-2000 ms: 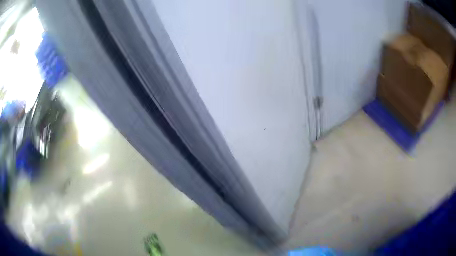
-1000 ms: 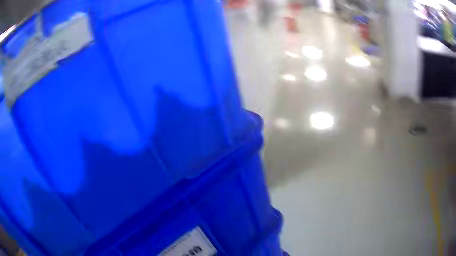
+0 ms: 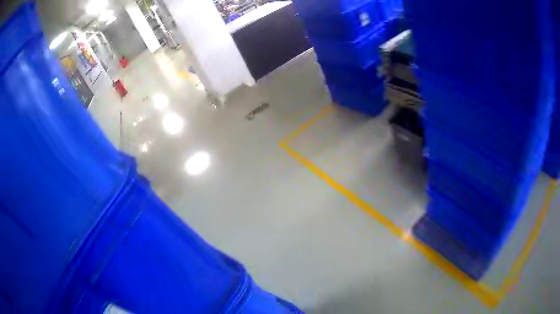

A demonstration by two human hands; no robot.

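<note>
A stack of large deep-blue plastic crates (image 3: 80, 178) fills the left side of the head view, close to me and tilted in the picture. Its ribbed rims run diagonally, and part of a white label (image 3: 112, 308) shows at the bottom edge. Neither of my hands is in the picture, so any hold on the crates cannot be seen.
A tall blue crate stack (image 3: 485, 122) stands at the right by a yellow floor line (image 3: 353, 197). Another blue stack (image 3: 353, 61) is behind it, with a dark bin (image 3: 408, 138) between. A white pillar (image 3: 206, 46) and a red object (image 3: 120, 88) stand farther off.
The view has swung right. The near crate stack has shifted toward the left edge, and the pillar has moved left in view. The right-hand crate stacks and yellow floor corners have come into view.
</note>
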